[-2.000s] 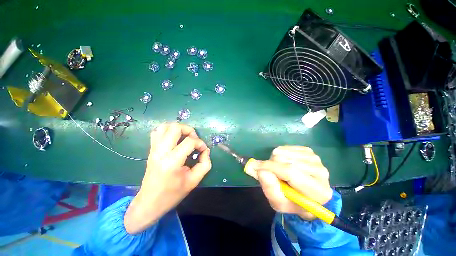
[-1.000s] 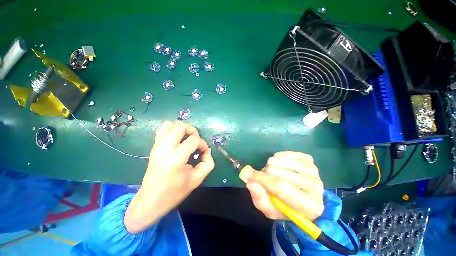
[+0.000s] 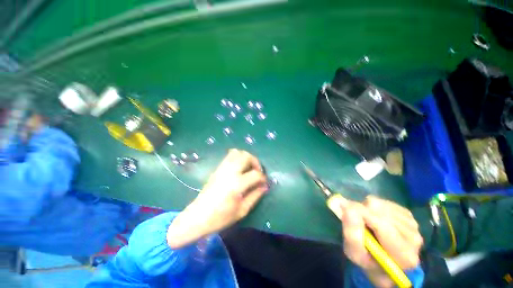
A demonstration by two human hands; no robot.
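My right hand point(image 3: 382, 236) holds the yellow soldering iron point(image 3: 368, 242), its metal tip pointing up-left over the green mat, away from the boards. My left hand point(image 3: 230, 188) has its fingers pinched together around the solder wire point(image 3: 174, 177), which runs from the yellow reel stand point(image 3: 149, 126). One small round board point(image 3: 272, 181) lies at my left fingertips, blurred; I cannot tell if they touch it. Several small round boards point(image 3: 249, 139) lie loose further back. The pile of small components point(image 3: 184, 158) sits left of my left hand. The view is blurred.
The black fan point(image 3: 360, 115) stands right of the boards, with pads point(image 3: 370, 168) before it. The blue soldering station point(image 3: 430, 152) is at the right, its cables point(image 3: 448, 228) in front. A round housing point(image 3: 127, 166) and white rolls point(image 3: 90, 99) lie left. Another person's blue sleeve point(image 3: 45, 174) is at the left edge.
The view has swung left and blurred, bringing in another person's arm and the mat's far edge. The iron's tip has moved right, away from the board it was at.
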